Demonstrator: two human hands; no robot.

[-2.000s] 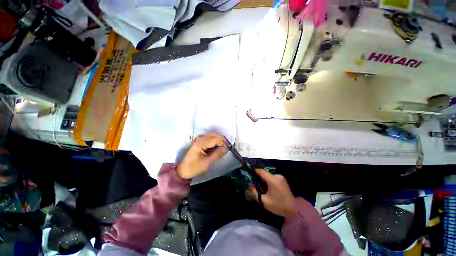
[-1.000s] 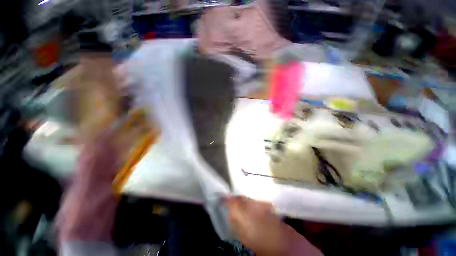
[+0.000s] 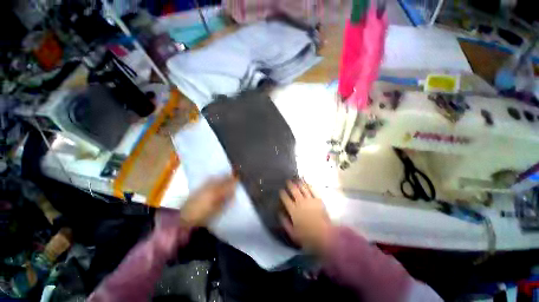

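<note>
A dark speckled panel (image 3: pixel 251 141) lies lengthwise on the table, joined to or lying along a pale garment panel (image 3: pixel 204 156). The pale cloth's lower end hangs over the front edge. My left hand (image 3: pixel 210 200), slightly blurred, rests on the pale panel near the dark edge. My right hand (image 3: pixel 304 212) lies with fingers spread on the dark panel's lower right side. Neither hand is seen gripping cloth. The black-handled scissors (image 3: pixel 417 181) lie on the machine bed, and the blue thread snips (image 3: pixel 464 213) are just below them.
The cream sewing machine (image 3: pixel 437 138) stands right, a pink tassel (image 3: pixel 361 56) hanging at its left end. Stacked pale pieces (image 3: pixel 260 50) lie behind the dark panel. An orange-edged brown strip (image 3: pixel 145 159) is on the left. Another person's hand (image 3: pixel 58 245) shows at lower left.
The scissors have left my right hand and lie on the machine bed. The pale panel was handled and the dark panel now shows on top. My left hand has come back onto the cloth.
</note>
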